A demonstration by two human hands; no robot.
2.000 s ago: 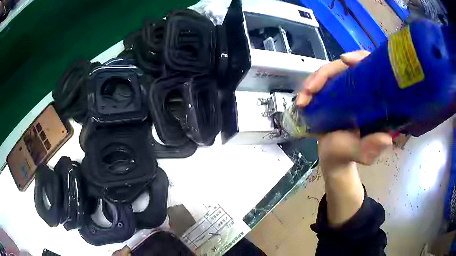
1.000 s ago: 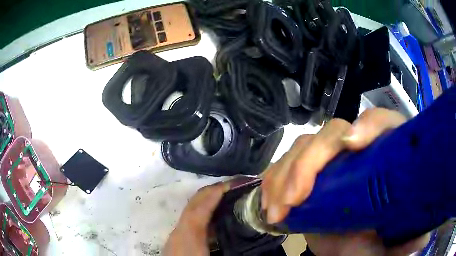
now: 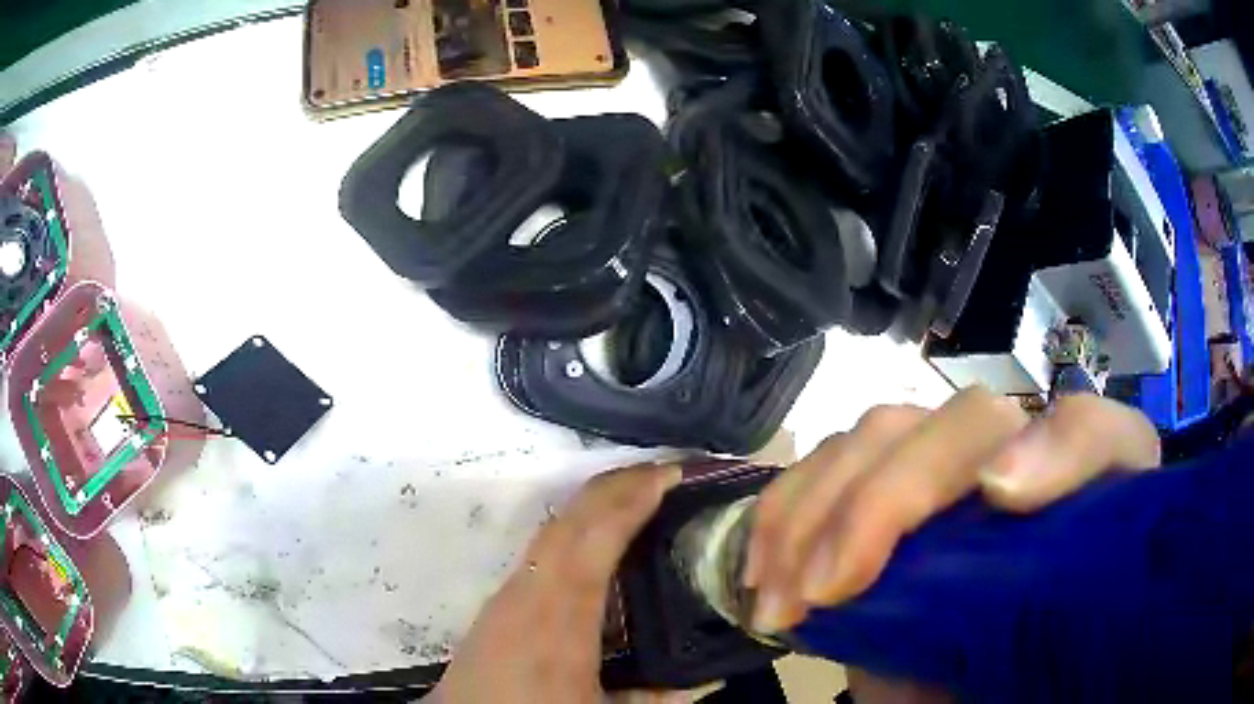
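My right hand (image 3: pixel 949 495) is closed around the blue electric screwdriver (image 3: pixel 1045 591), its pale nose (image 3: pixel 722 557) down at the black top frame of a unit (image 3: pixel 660 635). My left hand (image 3: pixel 564 591) grips that unit from the left, at the front of the bench. A strip of pink housing shows along the unit's far edge. The nose and my right fingers cover much of the frame; the screwdriver's tip and any screw are hidden.
Black frames (image 3: pixel 591 220) are piled beyond my hands. Open pink housings (image 3: pixel 85 413) stand at left, one wired to a square black plate (image 3: pixel 263 399). A smartphone (image 3: pixel 461 52) lies at the back. The screw feeder (image 3: pixel 1100 310) and a blue bin (image 3: pixel 1176 275) are at right.
My right hand brought the screwdriver from the screw feeder to the unit held in my left hand. Since one second ago, the view has shifted slightly; the nose remains at the frame.
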